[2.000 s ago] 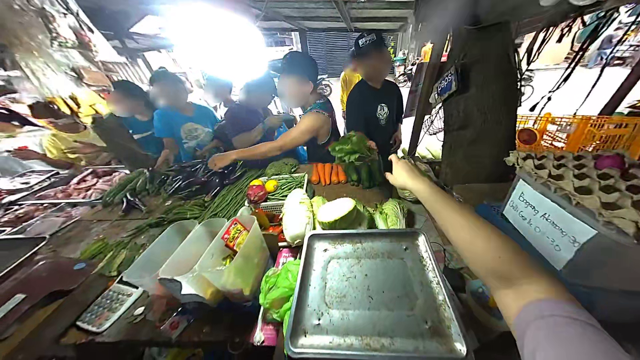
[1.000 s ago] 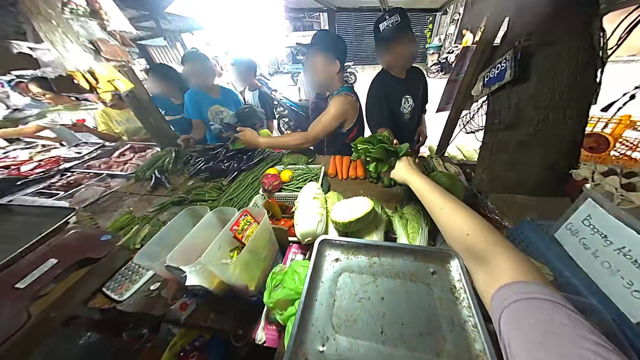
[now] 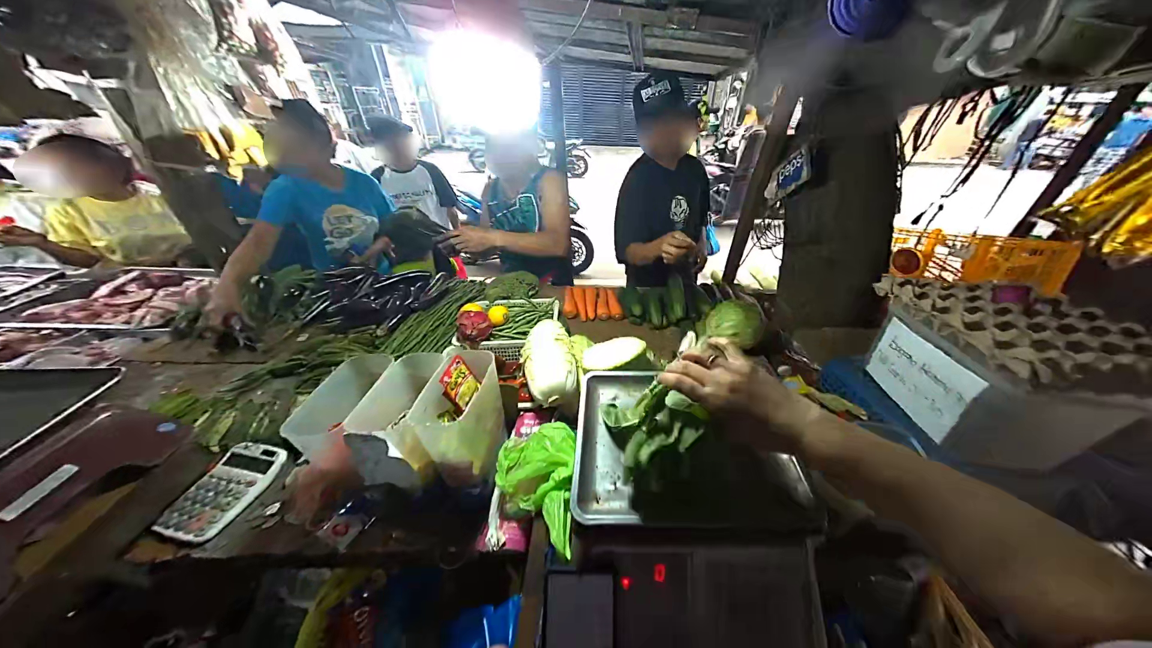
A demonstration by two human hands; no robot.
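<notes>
My right hand (image 3: 724, 382) grips a bunch of leafy greens (image 3: 661, 427) by its stem end, with the leaves hanging over the metal tray (image 3: 589, 504) of a digital scale (image 3: 702, 585). Red lit figures show on the scale's front. Behind the tray lie a napa cabbage (image 3: 549, 364) and a pale cut vegetable (image 3: 615, 354). A round green cabbage (image 3: 733, 322) sits just past my right hand. A light green plastic bag (image 3: 535, 463) hangs at the tray's left side. My left hand cannot be made out.
Plastic containers (image 3: 337, 400) and a calculator (image 3: 225, 490) are on the left. Carrots (image 3: 591, 303), long beans (image 3: 432, 315) and eggplants (image 3: 378, 292) line the far side, where several people stand. Egg trays (image 3: 1035, 324) and a handwritten sign (image 3: 924, 378) are at right.
My right hand has brought the greens from the far side of the stall back over the tray. The scale's front has come into view. The person in black now has hands together.
</notes>
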